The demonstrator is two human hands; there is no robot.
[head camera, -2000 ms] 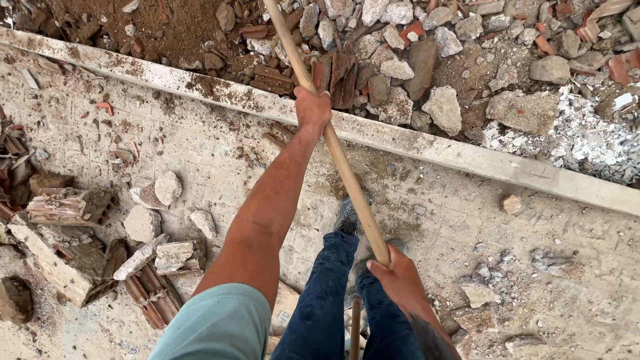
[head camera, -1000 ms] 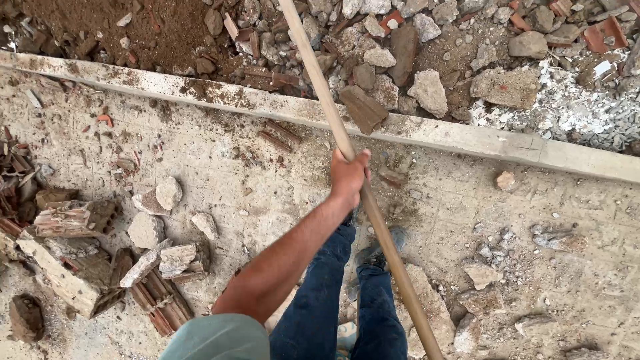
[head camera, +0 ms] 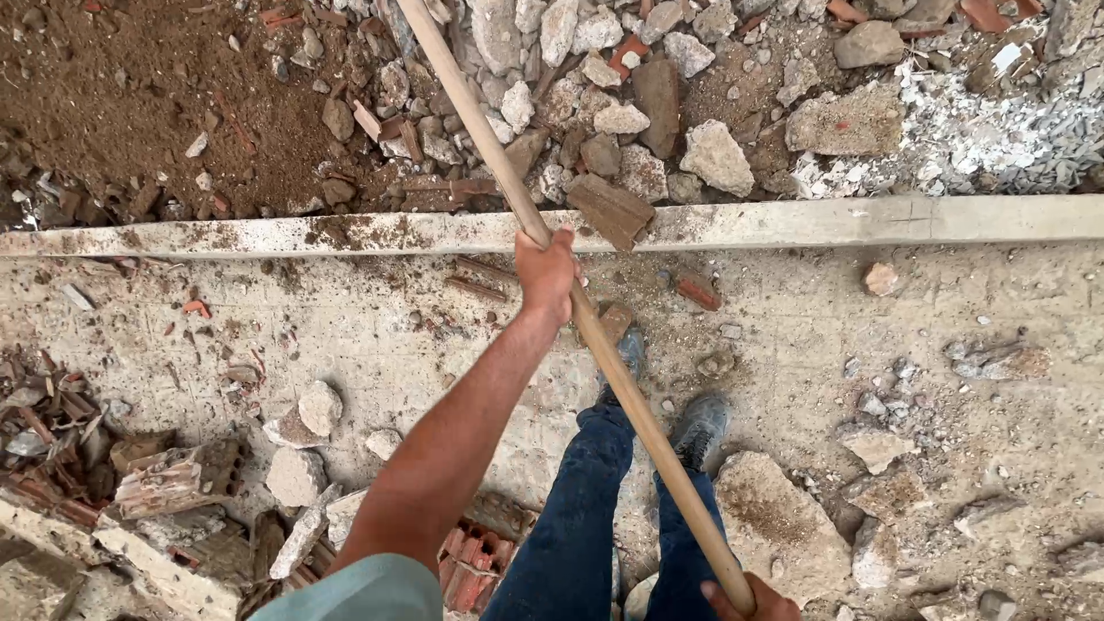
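Observation:
A long wooden handle (head camera: 638,405) runs slantwise from the top edge down to the lower right; whatever tool head it has is out of view. My left hand (head camera: 548,274) is closed around its middle, just over the near edge of the concrete curb (head camera: 776,226). At the bottom edge my right hand (head camera: 750,599) grips the handle's lower end, partly cut off by the frame. A brown chunk of broken brick (head camera: 611,210) lies on the curb, right of my left hand.
Beyond the curb lie soil (head camera: 112,95) and stone rubble (head camera: 604,121), with white debris (head camera: 957,142) at the right. Broken hollow bricks (head camera: 177,479) are heaped at lower left. My boots (head camera: 700,423) stand between the curb and a large slab (head camera: 776,526).
The brick chunk lies on the curb in the last two frames, but not in the oldest. My right hand, out of view one second ago, shows again at the handle's lower end.

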